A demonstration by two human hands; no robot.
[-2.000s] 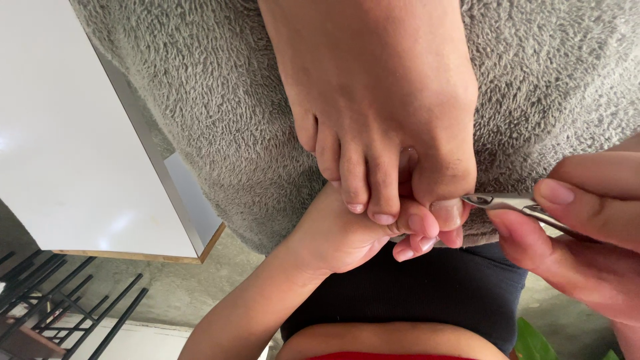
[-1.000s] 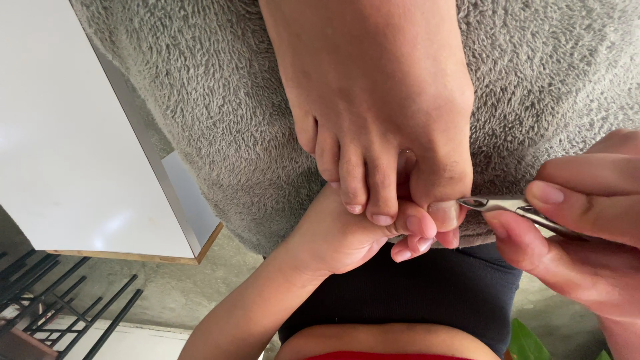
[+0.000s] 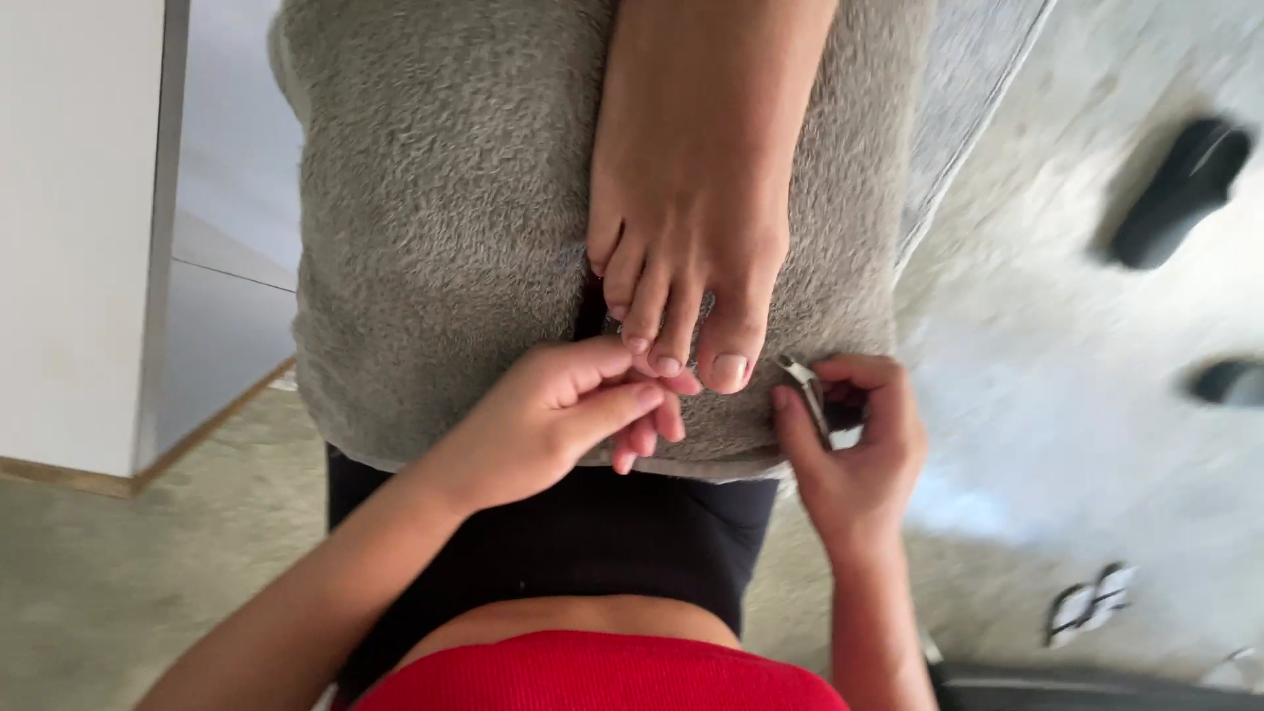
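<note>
A person's bare foot (image 3: 701, 197) rests on a grey towel (image 3: 434, 227), toes pointing down the view. My left hand (image 3: 563, 415) is at the tips of the smaller toes, its fingers loosely bent and apart; light contact with the toes is possible, but no grip on them shows. Right of the big toe (image 3: 729, 346), my right hand (image 3: 854, 434) holds a metal nipper (image 3: 805, 385) between thumb and fingers. The nipper's jaws are a little apart from the big toe.
White furniture with a wooden lower edge (image 3: 69, 476) stands at the left. On the concrete floor at the right lie a dark shoe (image 3: 1180, 193), another dark item of footwear (image 3: 1229, 382) and a pair of light sandals (image 3: 1089, 602). Black trousers (image 3: 573, 538) show under the towel.
The nipper has come away from the big toe. My left hand has let go of the big toe and moved toward the smaller toes. The view has shifted and widened.
</note>
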